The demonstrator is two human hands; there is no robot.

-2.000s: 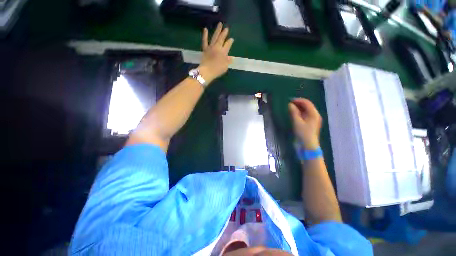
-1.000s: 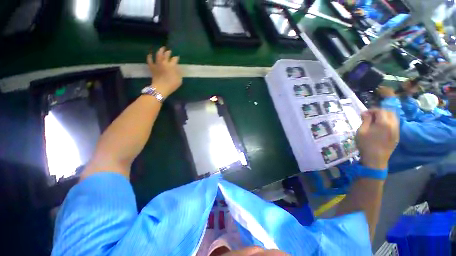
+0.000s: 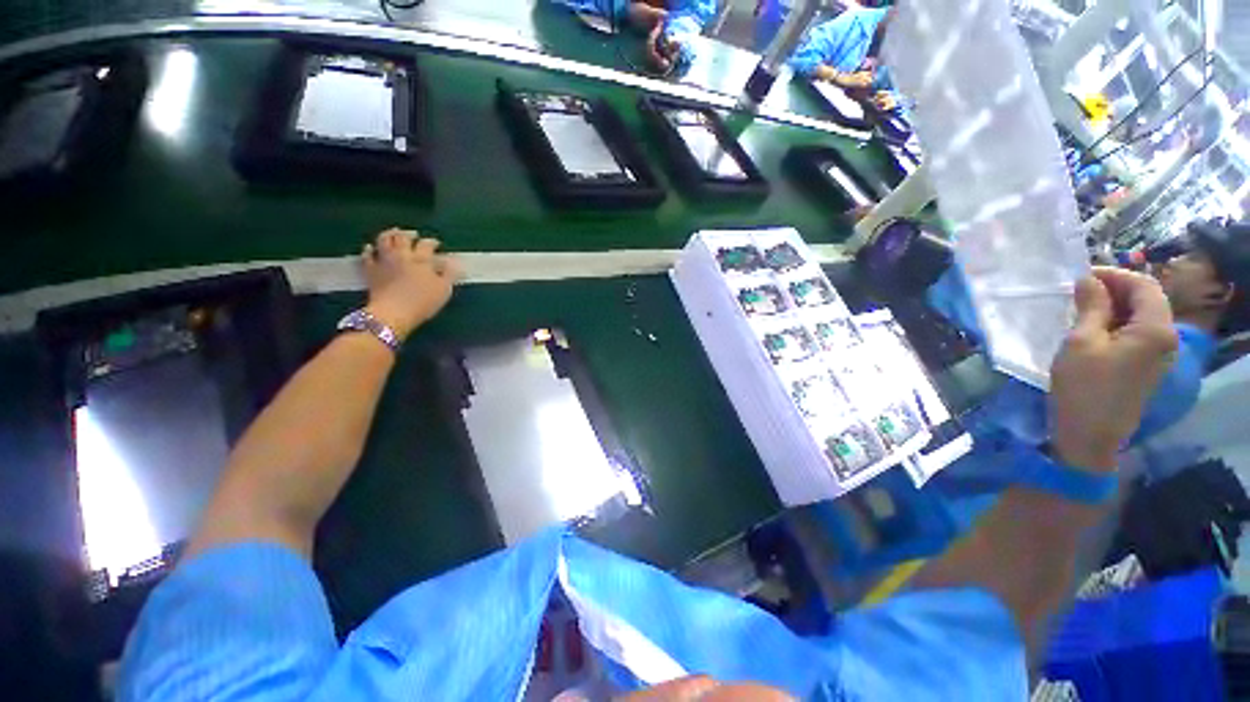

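Note:
My right hand [image 3: 1113, 359], with a blue band at the wrist, holds up a translucent tray sheet [image 3: 990, 192] by its lower corner at the right. Below it stands a white tray stack [image 3: 740, 370] with two columns of boards [image 3: 788, 343] in its top compartments. My left hand [image 3: 406, 281], with a metal watch, rests on the pale edge rail [image 3: 548, 266], fingers spread and nothing seen in it. A tablet housing [image 3: 537, 436] with a silver back lies on the green mat in front of me.
Another tablet [image 3: 172, 425] with a board at its top lies in a black tray [image 3: 261, 316] at the left. Several black trays with tablets [image 3: 348, 104] stand on the green conveyor beyond the rail. Small black parts [image 3: 636, 318] lie by the stack. People in blue smocks are at the back and right.
My right hand has lifted the sheet off the white stack and out to the right, uncovering the boards. The view has turned right. My left hand stays at the rail, shifted left along it.

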